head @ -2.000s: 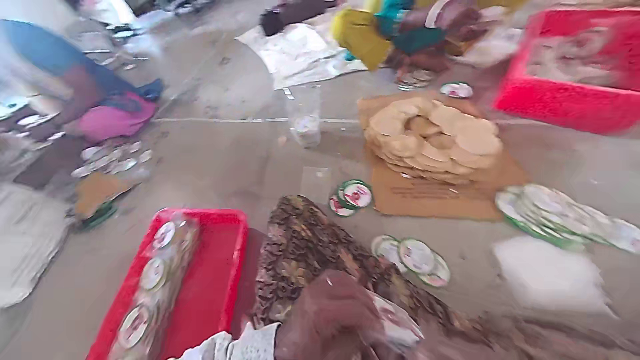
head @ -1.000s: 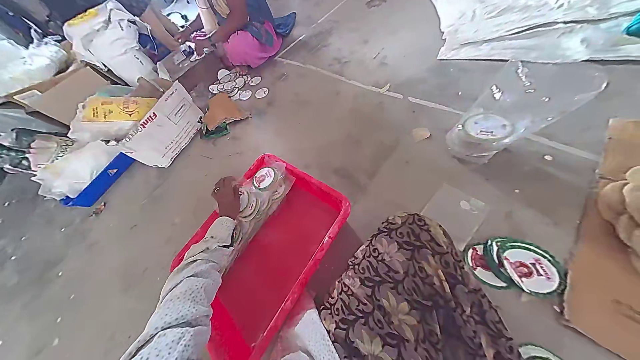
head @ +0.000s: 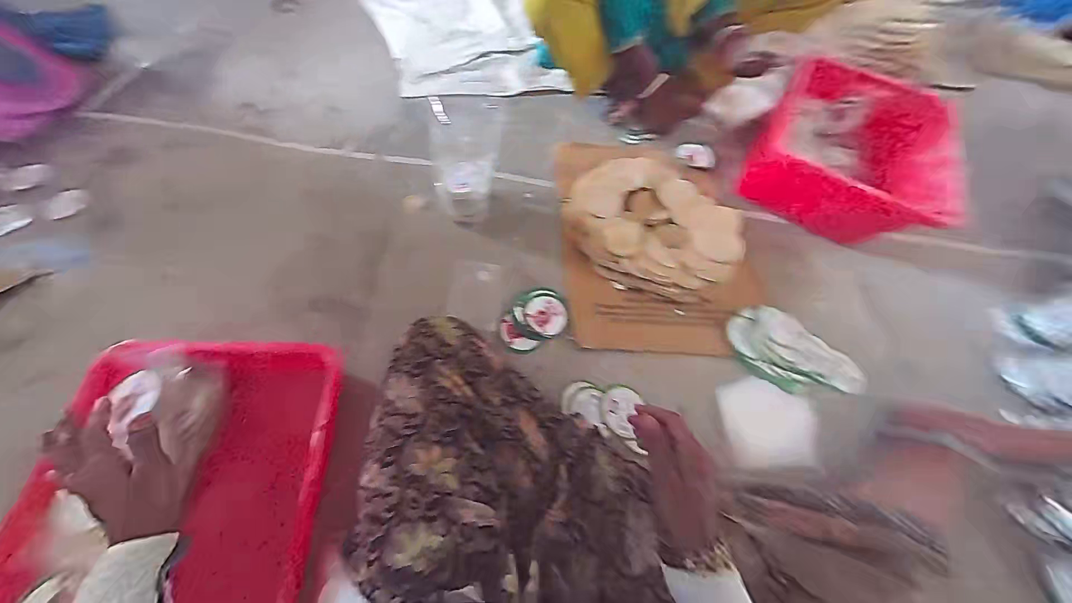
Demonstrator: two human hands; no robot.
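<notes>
At the lower left, my left hand [head: 126, 473] rests, fingers spread, on a clear plastic packet [head: 188, 410] with a round label [head: 134, 398], inside a red plastic tray [head: 260, 469]. My right hand [head: 678, 481] reaches over my patterned cloth-covered lap [head: 469, 469], its fingertips at a few round, green-edged labels [head: 621, 410] on the floor. Blur hides whether it grips one. Farther forward, more round labels [head: 544, 314] overlap. Flat, pale brown discs [head: 657, 226] are piled in a ring on a cardboard sheet [head: 653, 331].
A fanned stack of green-edged labels [head: 796, 347] and a white square stack [head: 766, 423] lie right of centre. Ahead are a clear plastic bag [head: 466, 159], a second red tray [head: 871, 188] holding packets, and a co-worker's hands [head: 662, 92]. Another person's pink cloth [head: 38, 84] shows upper left.
The view has swung back right. My left hand stays at the packet in the red tray, with its fingers now spread over it. My right hand now shows at the labels beside my lap.
</notes>
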